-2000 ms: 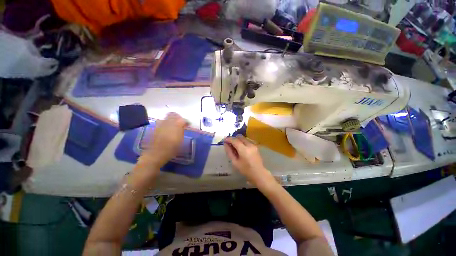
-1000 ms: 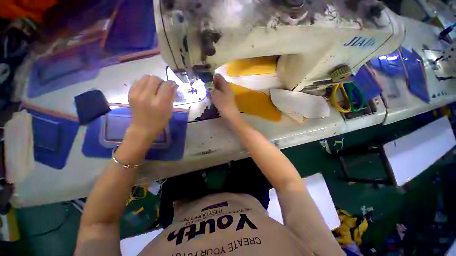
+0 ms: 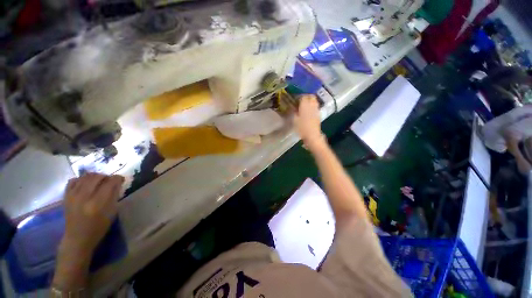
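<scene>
My left hand (image 3: 93, 201) is at the table's front left, below the brightly lit needle area, fingers curled down; whether it holds anything is hidden. A blue sewing template (image 3: 44, 247) lies under and beside it. My right hand (image 3: 308, 119) is at the right end of the machine bed, at the yellow-handled scissors (image 3: 285, 102); its grip on them is unclear. The off-white sewing machine (image 3: 157, 64) stands over the bed. Yellow fabric pieces (image 3: 195, 141) lie flat right of the needle, one farther back. A white rounded piece (image 3: 248, 124) lies beside them.
More blue templates (image 3: 332, 46) lie at the table's right. A second machine bed (image 3: 382, 23) is beyond. White boards (image 3: 388, 113) are at the right and below the table. A blue crate (image 3: 420, 265) is on the floor. A person's arm (image 3: 518, 145) shows at the far right.
The view has swung right. My right hand has left the needle area and reached right to the scissors. My left hand stays near the needle, slightly nearer the table's front edge.
</scene>
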